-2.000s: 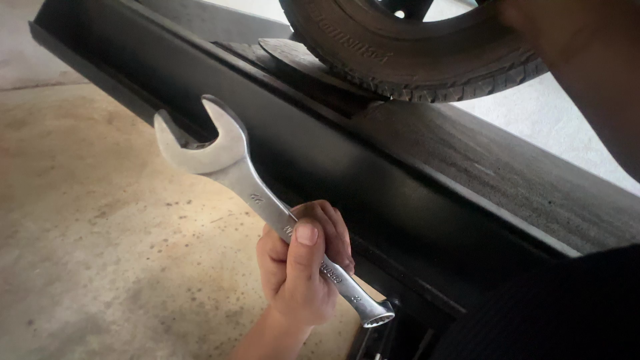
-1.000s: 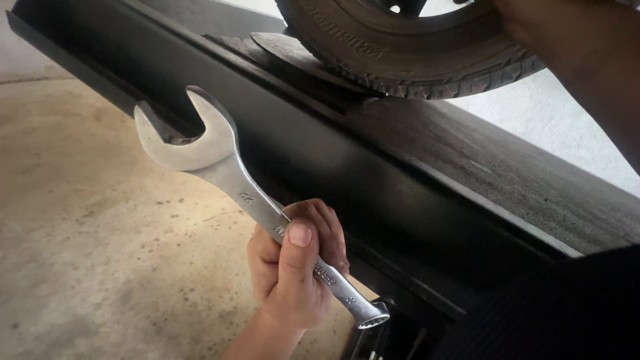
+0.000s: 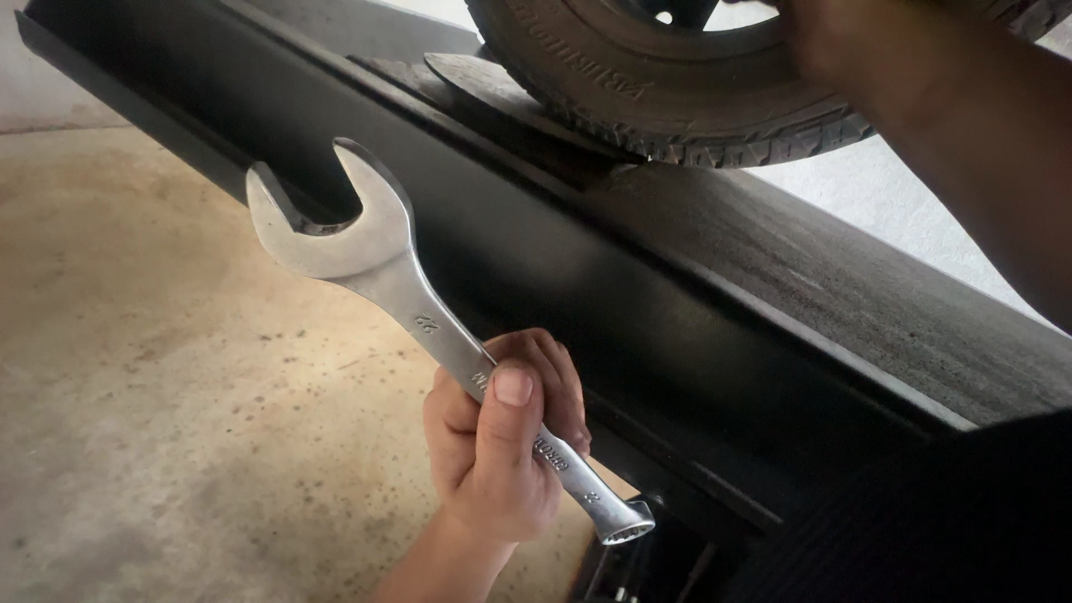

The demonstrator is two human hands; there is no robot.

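My left hand (image 3: 511,435) is closed around the shank of a steel combination wrench (image 3: 389,289), thumb on top. The wrench's open-end jaw points to the upper left, over the edge of a black steel ramp or lift runway (image 3: 670,335); its ring end is at the lower right. My right hand (image 3: 816,42) is at the top edge, by the sidewall of a tire (image 3: 620,75). Its fingers are mostly cut off by the frame, so what they touch or hold is hidden. The forearm crosses the upper right.
The tire stands on the runway, beside a thin curved plate (image 3: 494,84). A stained concrete floor (image 3: 167,377) lies below at the left. Dark metal parts (image 3: 636,578) are at the bottom, and dark cloth (image 3: 921,519) covers the lower right corner.
The wrench and my left hand have shifted slightly left between the first frame and the second. The left hand keeps its hold, and the right hand stays by the tire.
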